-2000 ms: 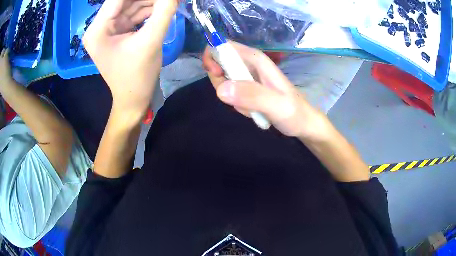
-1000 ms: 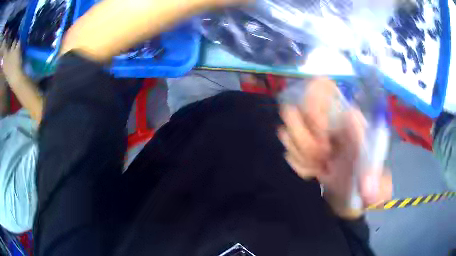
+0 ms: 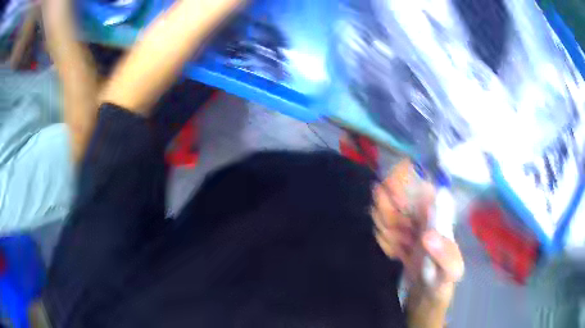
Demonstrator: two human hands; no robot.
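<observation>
The whole view is blurred. My right hand (image 3: 414,221) is at the right, below the bench edge, closed around the nippers (image 3: 444,211). Their white handles show, with blue near the joint; the jaws are too blurred to make out. My left forearm (image 3: 160,57) reaches up past the top edge, so my left hand is out of the picture. Below it is a blue tray (image 3: 256,90) with dark parts. A shiny clear bag (image 3: 398,96) with a dark mass lies right of that tray. A white-lined blue tray (image 3: 523,214) with black parts is at the far right.
A person in a pale green top (image 3: 35,173) sits at the left, one arm raised toward the bench. Red stool parts (image 3: 503,240) show at the right and under the bench. A blue object (image 3: 19,275) is at the lower left.
My left hand has gone out past the top edge. My right hand has moved right and down with the nippers. The bench and trays now appear tilted, with the camera view turned.
</observation>
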